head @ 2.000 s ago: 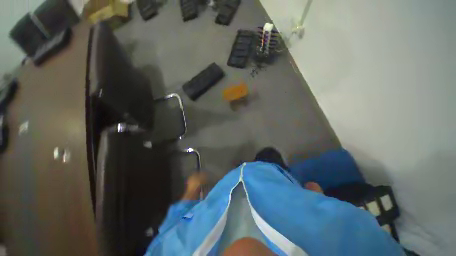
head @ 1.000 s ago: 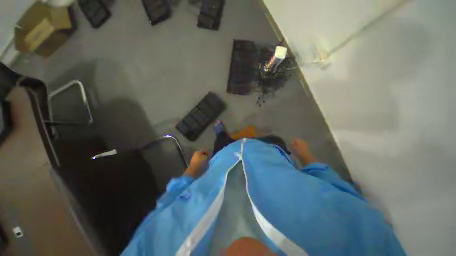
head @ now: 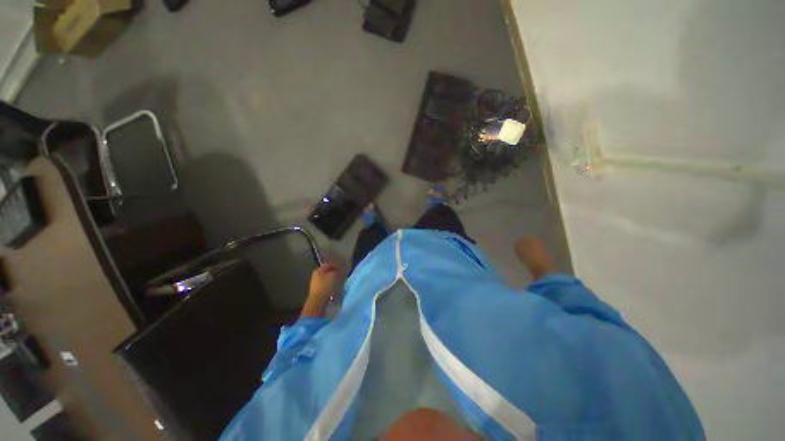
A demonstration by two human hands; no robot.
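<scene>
A black device tray [head: 347, 196] lies on the floor just in front of my feet. A longer black tray [head: 437, 125] lies beyond it. A heap of thin black cables [head: 484, 172] lies at that tray's right side, with a lit white power strip [head: 511, 132] in it. My left hand [head: 322, 286] hangs low beside the chair's metal arm; I cannot tell if it touches it. My right hand [head: 535, 257] hangs at my right side, near the wall. Both hands are small and blurred, with no held object visible.
A black chair [head: 211, 332] with a metal frame stands close on my left, beside a brown table [head: 77, 284] bearing black trays. A white wall [head: 654, 250] runs along my right. More trays [head: 389, 17] and an open cardboard box [head: 86, 26] are farther ahead.
The trays and power strip are nearer than two seconds ago. Blue-shod feet now show by the near tray, and the orange-brown stool is out of sight. Both hands stay low at my sides.
</scene>
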